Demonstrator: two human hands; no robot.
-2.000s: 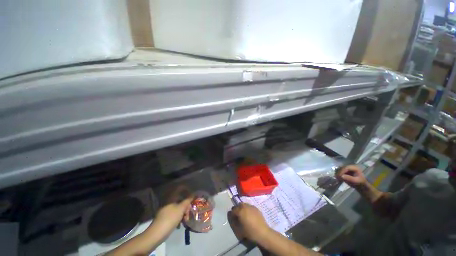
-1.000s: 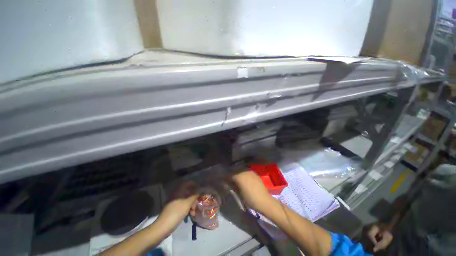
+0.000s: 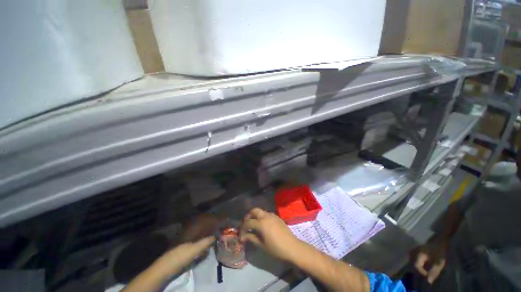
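Observation:
A clear plastic bag (image 3: 231, 251) with reddish-copper bits inside stands between my hands on the pale lower shelf. My left hand (image 3: 194, 250) is at its left side, near its top; the fingertips are blurred, so its grip is unclear. My right hand (image 3: 267, 231) is at the bag's upper right with the fingers bent toward its top; whether they pinch the plastic cannot be told. A thin dark stick (image 3: 220, 272) lies just below the bag. A red plastic bin (image 3: 298, 205) sits on printed sheets (image 3: 343, 219) to the right of my right hand.
The scale's dark round plate (image 3: 140, 261) is left of my left hand, partly in shadow. A grey shelf beam (image 3: 171, 134) crosses above, with large white boxes (image 3: 285, 34) on it. Clear plastic (image 3: 371, 179) lies behind the papers. Another person's hand (image 3: 429, 261) is at the lower right.
My right hand has moved from beside the red bin back left to the bag's top. The second person's hand has moved lower, away from the clear plastic. The camera view has shifted.

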